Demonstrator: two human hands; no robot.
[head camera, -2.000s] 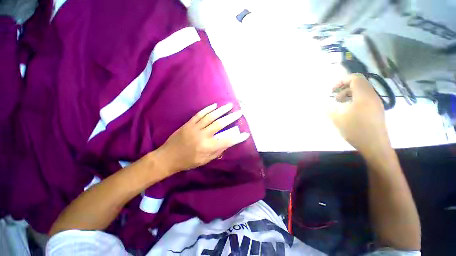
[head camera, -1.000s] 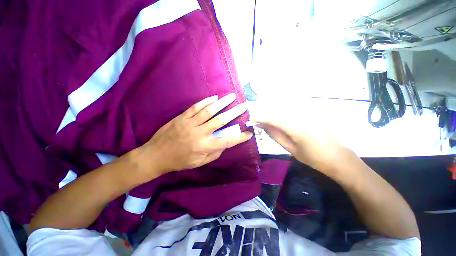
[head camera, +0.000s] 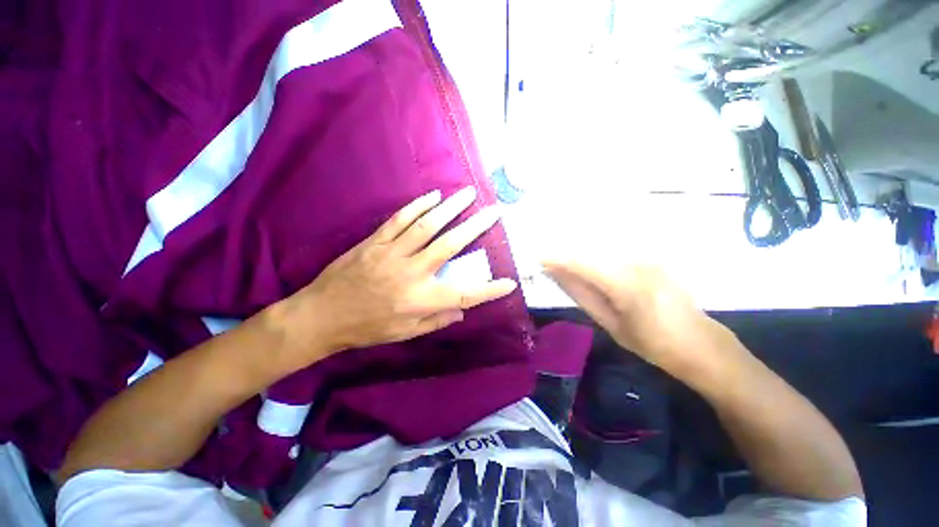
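A large maroon garment (head camera: 340, 144) with white bands lies over the table's left part and the lap. Its stitched edge (head camera: 450, 98) runs down the right side. My left hand (head camera: 396, 273) lies flat on the garment near this edge, fingers spread, beside a small white patch (head camera: 468, 268). My right hand (head camera: 644, 309) is just right of the edge, over the table's front border, fingers extended together; its fingertips do not touch the cloth, and I see nothing held in it.
The white sewing table (head camera: 618, 237) is strongly overexposed. Black-handled shears (head camera: 767, 185) lie at the right, beside slim tools (head camera: 836, 170). Part of a pale machine (head camera: 855, 41) is at the upper right. A dark area lies below the table's front edge.
My right hand has come from near the shears to the garment's edge, then moved slightly right, off it. My left hand stays on the cloth. The view has shifted.
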